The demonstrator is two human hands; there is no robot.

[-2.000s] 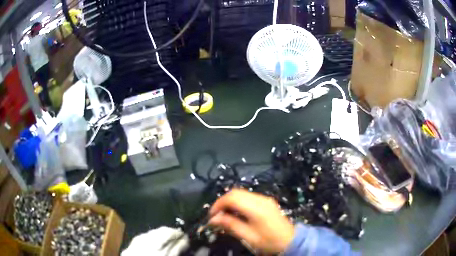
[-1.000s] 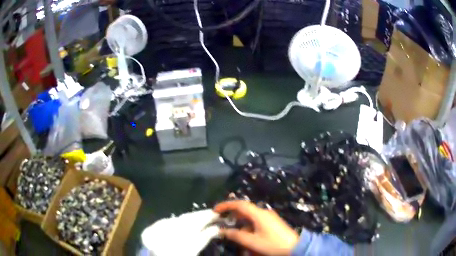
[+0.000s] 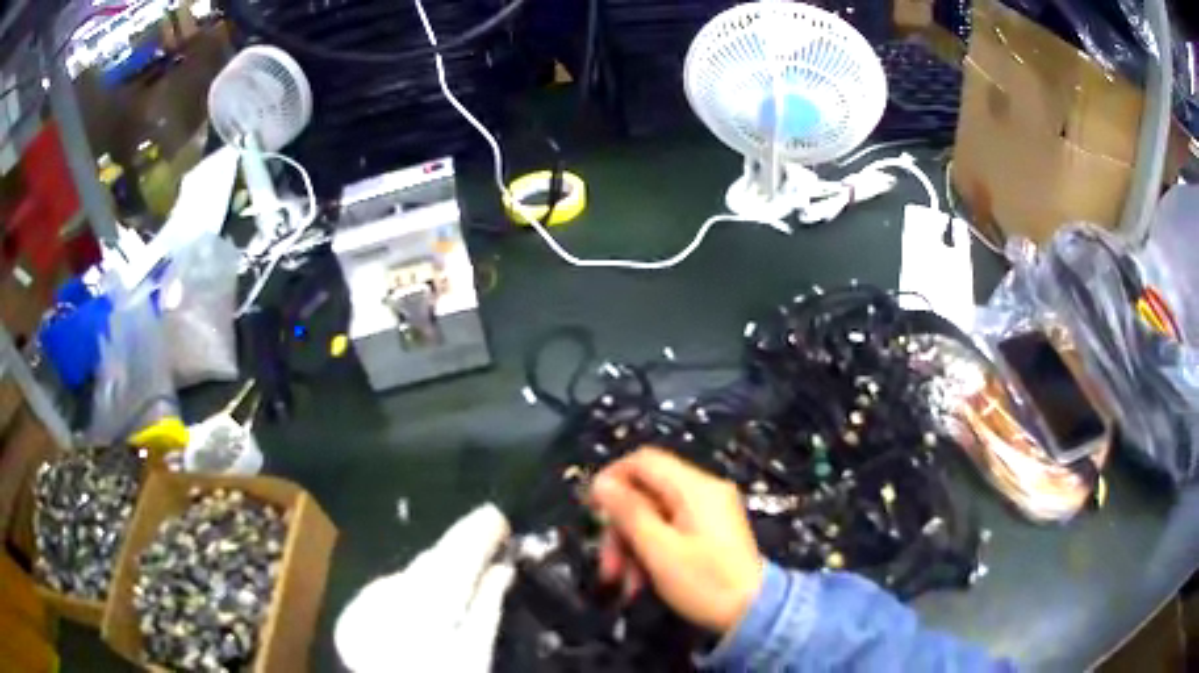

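Note:
Black cables [image 3: 815, 434] with small shiny connectors lie in a tangled heap at the centre and right of the bench. My right hand [image 3: 677, 533], bare with a blue sleeve, is over the near left part of the heap, fingers bent and pinched on a dark cable piece. My left hand [image 3: 434, 598] wears a white glove and is at the bottom, left of my right hand. Its fingertips meet dark cables and a small silvery piece [image 3: 535, 546]; its grip is blurred. Small metal parts [image 3: 211, 579] fill a cardboard box [image 3: 305, 559] at the left.
A grey metal bench fixture [image 3: 414, 289] stands upper left, with a yellow tape roll [image 3: 544, 197] behind. A white fan [image 3: 786, 99] trails a cord. A copper-coloured bundle [image 3: 1006, 454], a smartphone [image 3: 1052, 392] and plastic bags [image 3: 1118, 342] lie right. A second parts box [image 3: 82, 519] is far left.
The hands were close together a second ago; my right hand has moved up and right, away from the glove. The view has also shifted, so the bench things sit further left and higher.

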